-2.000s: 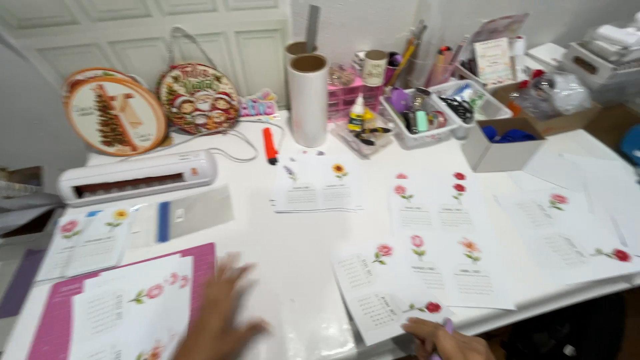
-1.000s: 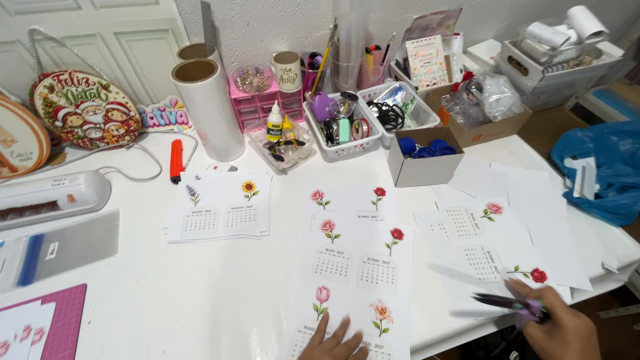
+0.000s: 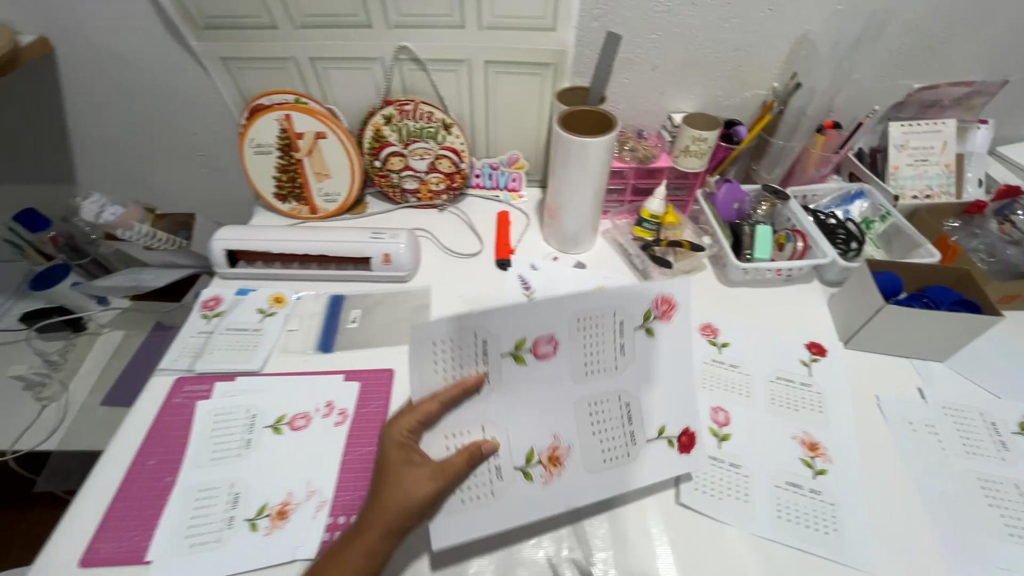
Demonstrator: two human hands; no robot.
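My left hand (image 3: 436,456) grips the left edge of a printed calendar sheet (image 3: 560,400) with flower pictures, thumb and forefinger lying over its printed side. The sheet is raised and tilted above the white table. My right hand is out of the frame. At the left, calendar sheets (image 3: 232,480) lie on a pink cutting mat (image 3: 364,424). Right of the raised sheet, another flower calendar sheet (image 3: 772,448) lies on the table, with further sheets (image 3: 952,456) at the far right. Small cut calendar cards (image 3: 240,336) lie beyond the mat.
A white laminator (image 3: 316,252) stands behind the cards, beside clear plastic sleeves (image 3: 384,320). Along the back are round Christmas plaques (image 3: 302,160), an orange cutter (image 3: 503,240), a white roll (image 3: 580,184), glue (image 3: 650,212), supply baskets (image 3: 768,268) and a cardboard box (image 3: 904,328) of blue items.
My left hand, empty over the calendar sheets one second ago, now holds a sheet up. My right hand, earlier holding scissors at the right, has left the frame. The view has swung left.
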